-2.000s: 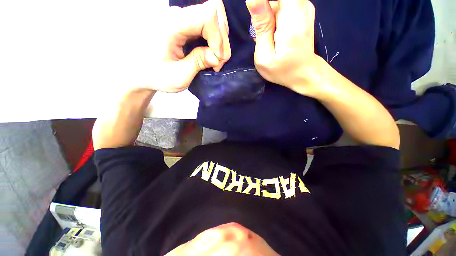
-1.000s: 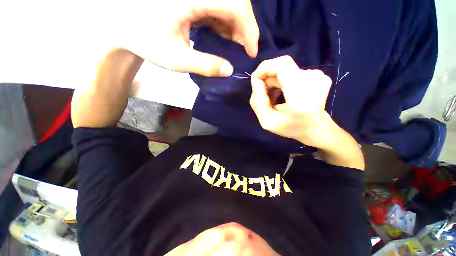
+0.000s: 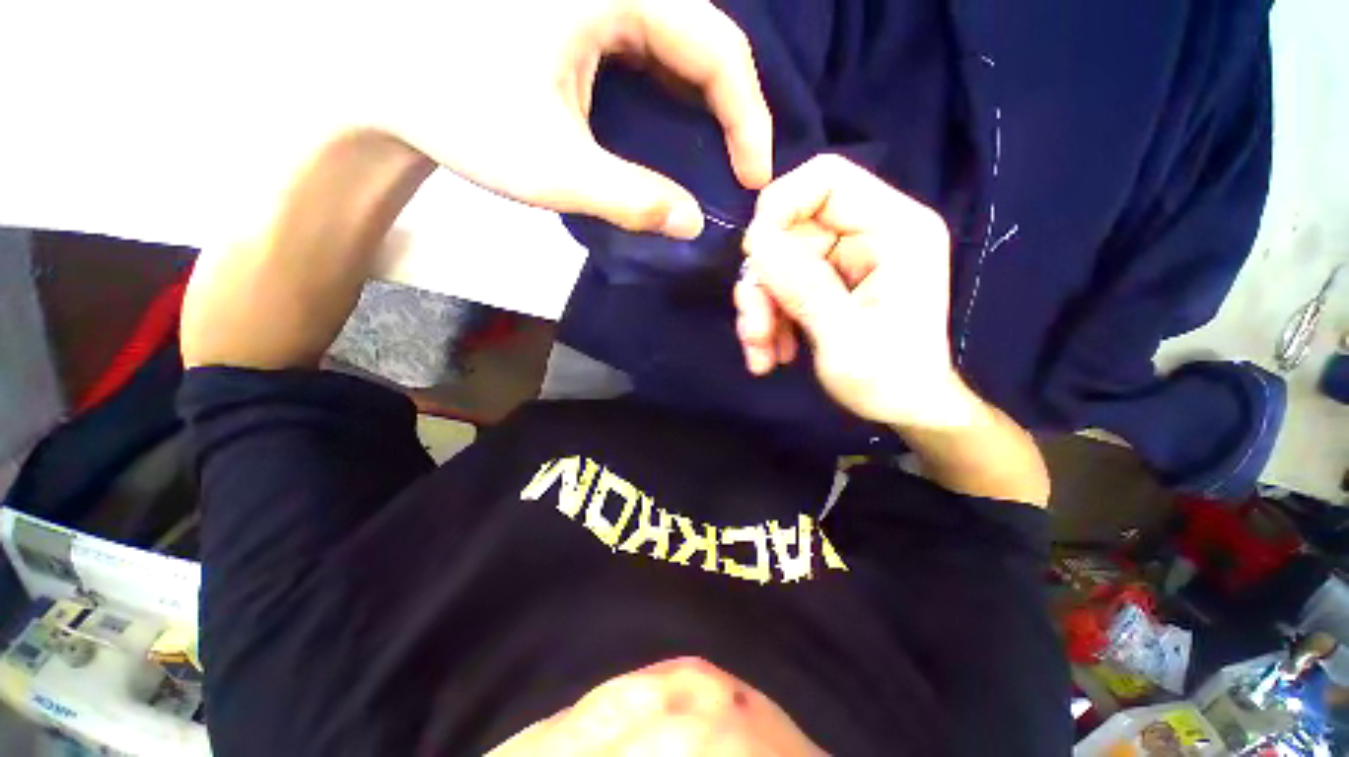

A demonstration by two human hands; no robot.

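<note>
A dark navy jacket (image 3: 1095,192) lies over the white table and hangs over its front edge. My left hand (image 3: 636,133) holds the pocket piece (image 3: 666,155), with thumb and index finger on the cloth beside a short line of white stitches. My right hand (image 3: 843,281) is pinched at the end of these stitches, close to my left index fingertip. The needle cannot be made out between its fingertips. White basting stitches (image 3: 993,222) run down the jacket to the right of my right hand.
The white table (image 3: 488,244) runs along the left. A sleeve end (image 3: 1243,429) with pale stitches hangs at the right edge. Small scissors (image 3: 1305,323) and a dark blue item (image 3: 1336,377) lie far right. Bags and packets (image 3: 1139,643) are below right, and a white machine-like object (image 3: 104,666) below left.
My right hand has come down from the upper right to the stitches, beside my left hand. My left thumb and index finger have spread apart. The view has shifted, and the scissors now show.
</note>
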